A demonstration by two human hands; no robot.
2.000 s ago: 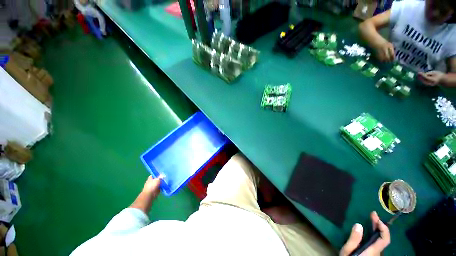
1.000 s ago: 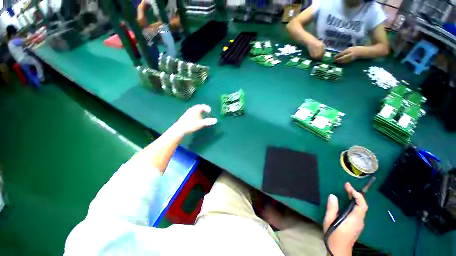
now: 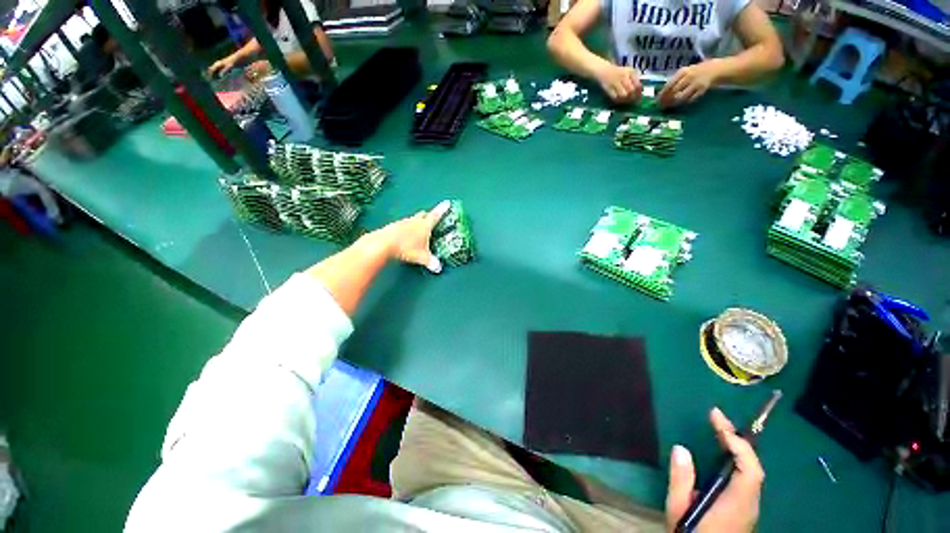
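My left hand (image 3: 417,242) reaches over the bench and grips the small pile of green circuit boards (image 3: 454,235) by its left side, with white coverings on the fingertips. My right hand (image 3: 721,487) holds the black soldering iron (image 3: 717,489), its thin metal tip pointing up and away, just below the round tip-cleaning pot (image 3: 752,344). The black work mat (image 3: 591,395) lies between my hands, near the bench edge.
Stacked board panels (image 3: 638,250) lie beyond the mat, with a taller stack (image 3: 825,221) at right. Upright rows of boards (image 3: 302,198) stand at left. The black soldering station (image 3: 880,364) is at right. A blue bin (image 3: 344,422) is below the bench edge. A person (image 3: 667,52) works opposite.
My left hand has gone from the blue bin's rim up over the bench and taken hold of the small board pile. My right hand still holds the iron. The camera view has turned.
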